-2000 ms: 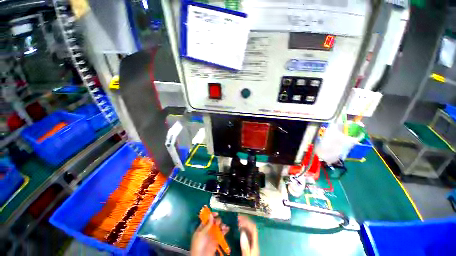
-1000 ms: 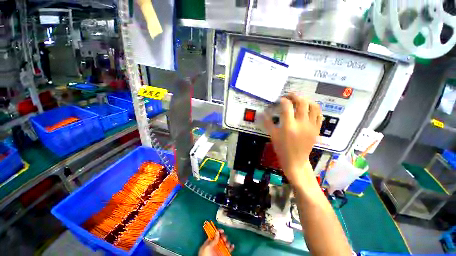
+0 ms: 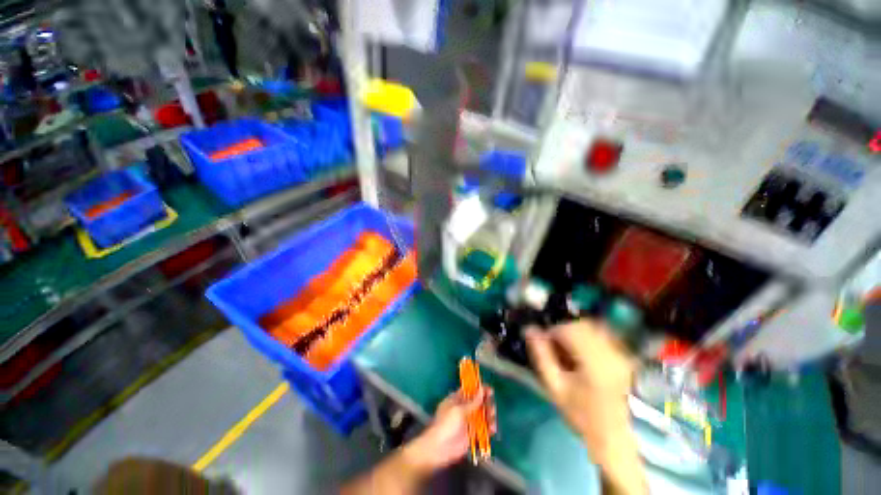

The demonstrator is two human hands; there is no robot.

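Observation:
My left hand (image 3: 452,425) holds a small bundle of orange wire leads (image 3: 474,411) upright, in front of the bench's near edge. My right hand (image 3: 585,372) is blurred, at the black crimping applicator (image 3: 522,324) of the terminal crimping machine (image 3: 715,135); its fingers are bent and I cannot tell if they touch or hold anything. A wire bin (image 3: 259,280) of orange wires with a dark band along the middle stands left of the bench.
Small blue bins (image 3: 121,208) with orange wires stand on the green bench at the far left. A dark upright post (image 3: 437,164) rises between wire bin and machine. Red items (image 3: 691,358) lie right of the press. A yellow line crosses the grey floor at the lower left.
My right hand has come down from the control panel to the applicator area. My left hand still holds the wires. The view has turned left and moved closer to the machine.

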